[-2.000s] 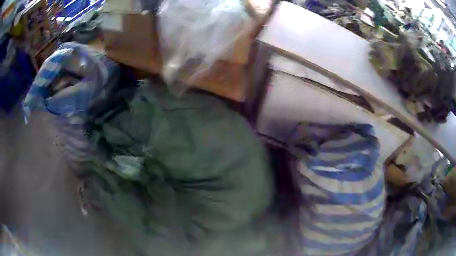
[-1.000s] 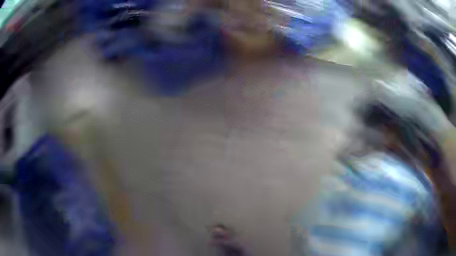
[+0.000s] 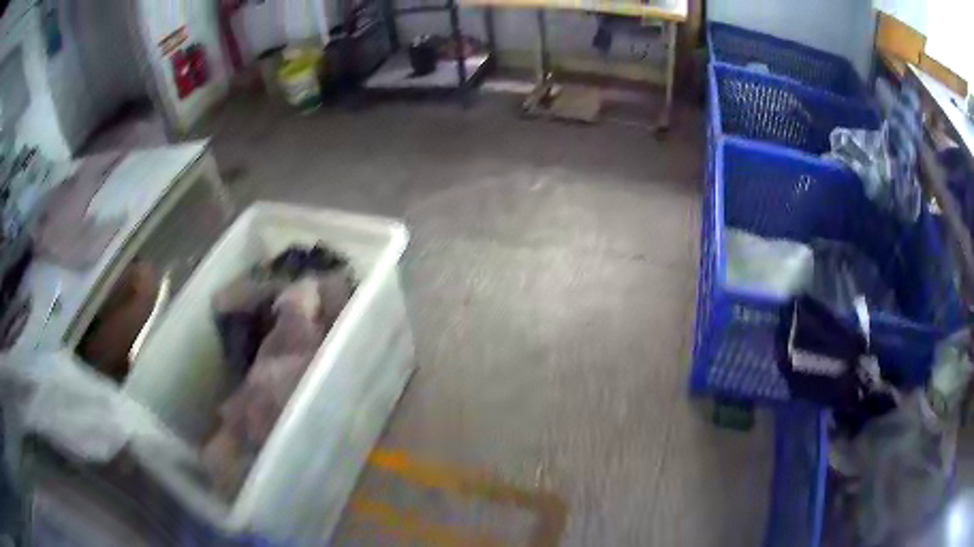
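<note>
Neither of my hands shows in the head view. A large pale beige bin (image 3: 361, 369) stands on the floor at the left, open at the top. Brownish-grey and dark cloth (image 3: 283, 369) lies heaped inside it. Blue mesh-sided plastic crates (image 3: 739, 358) stand in a row at the right. The nearest one holds something white (image 3: 767, 263) and dark cloth, and a dark bundle (image 3: 828, 347) hangs over its near edge.
A light table (image 3: 150, 176) with cloth stands left of the bin. Grey floor with yellow lines (image 3: 449, 491) runs between bin and crates. A yellow-green bucket (image 3: 300, 80), a red extinguisher (image 3: 190, 69) and a wooden-edged table (image 3: 598, 6) are at the back.
The view has swung from green and striped sacks, through a blurred stretch of floor, to the beige bin and blue crates. No hand shows in any frame.
</note>
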